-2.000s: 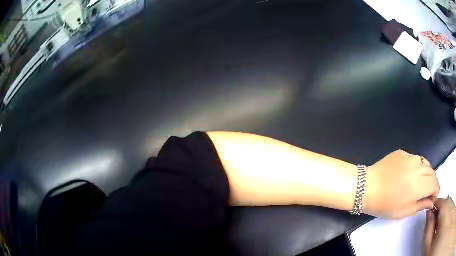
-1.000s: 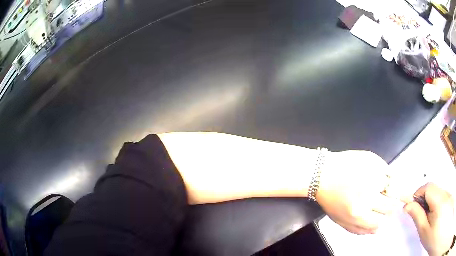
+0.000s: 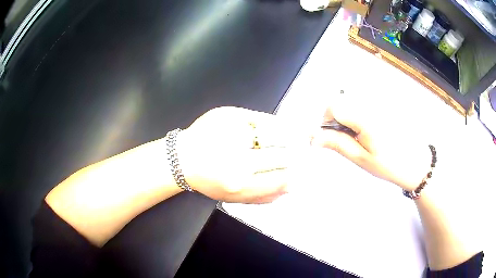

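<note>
My left hand (image 3: 239, 155), with a metal bracelet and a ring, lies over the near left part of the white surface (image 3: 326, 233), back of the hand up. My right hand (image 3: 364, 138), with a beaded bracelet, is just to its right. A small dark thin object (image 3: 338, 128) shows between the thumb and fingers of my right hand; glare hides what it is. The fingertips of my left hand are washed out by glare, so I cannot tell whether they hold anything.
A glossy black surface (image 3: 136, 70) lies on the left. A dark shelf with a wooden base (image 3: 419, 73) stands at the upper right and holds small bottles (image 3: 450, 42). A round white object (image 3: 314, 4) sits at the top edge. A black area (image 3: 234, 250) is at the bottom.
The view has swung right, so both hands, the white surface and the shelf show more fully. The hands remain close together.
</note>
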